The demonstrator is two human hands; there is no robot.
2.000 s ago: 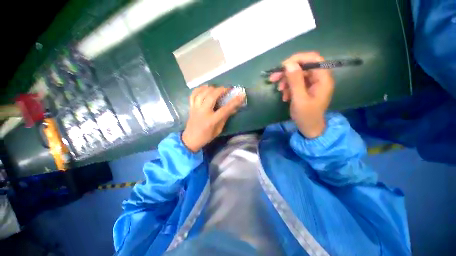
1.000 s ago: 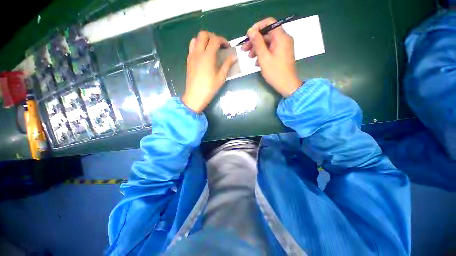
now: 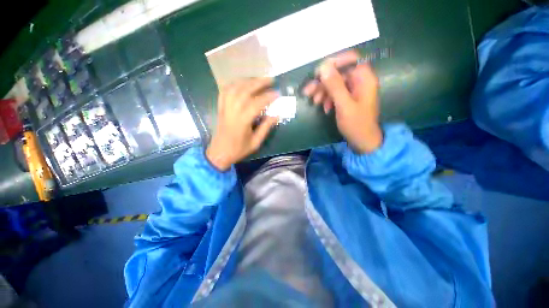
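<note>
A small glaring white circuit board module lies on the green mat in front of me. My left hand is at its left side, with thumb and fingers around its edge. My right hand is just right of the module, blurred, holding the dark tweezers, which are smeared by motion; their tip cannot be made out. Beyond the hands lies the white backing sheet, with a block of beige-grey adhesive pieces at its left end, partly behind my left fingers.
A clear blister tray at left has some empty pockets and several with modules. More filled pockets lie beyond it. A yellow-orange tool and red block are at far left. A white rail runs behind. A person's blue sleeve is at right.
Both hands have come back from the backing sheet toward me. My left hand has moved onto the module, and my right hand has moved beside it with the tweezers.
</note>
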